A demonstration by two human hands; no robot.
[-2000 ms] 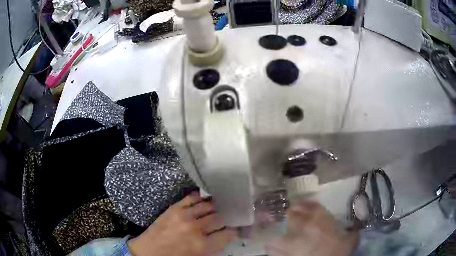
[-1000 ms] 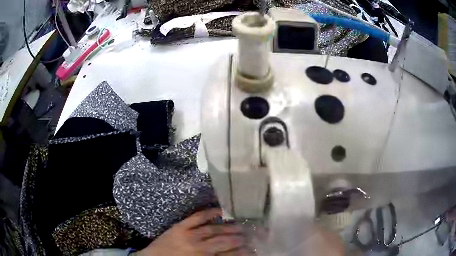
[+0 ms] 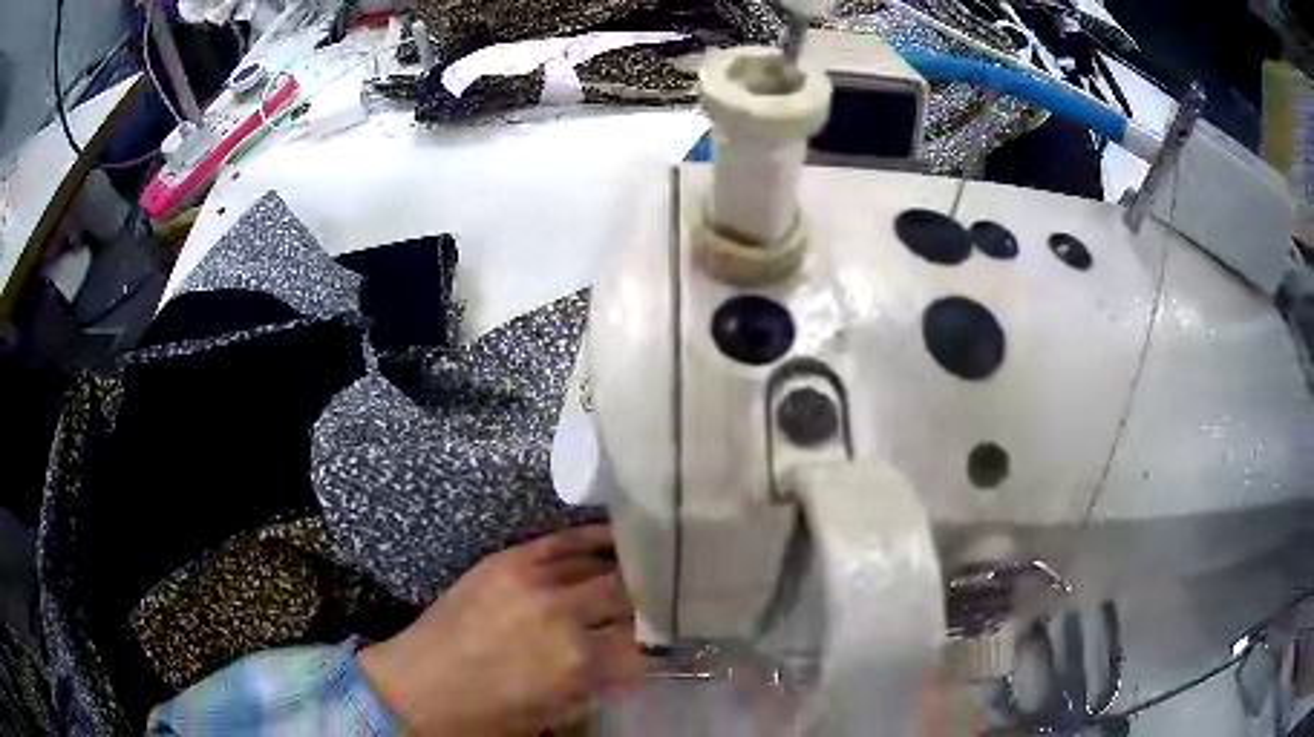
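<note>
The garment lies left of the sewing machine head (image 3: 865, 374), with a silver-grey speckled part (image 3: 432, 475), a solid black part (image 3: 231, 446) and a gold speckled part (image 3: 238, 598). My left hand (image 3: 519, 634) rests at the lower right edge of the garment, beside the machine head's left end. Its fingertips pass behind the head, so their hold cannot be seen. Only a blurred, skin-toned patch, perhaps my right hand, shows at the bottom behind the machine's lever. The needle area is hidden by the head.
Scissors (image 3: 1066, 662) lie under the machine arm, partly blurred. A pile of speckled cut pieces with a white piece (image 3: 555, 72) is at the back. A pink-edged tool or holder (image 3: 216, 151) lies at the far left. A control panel (image 3: 865, 115) stands behind the head.
The view has shifted, so the machine head sits further right. My left hand stays beside the head. The right hand, visible below the head earlier, is now mostly hidden.
</note>
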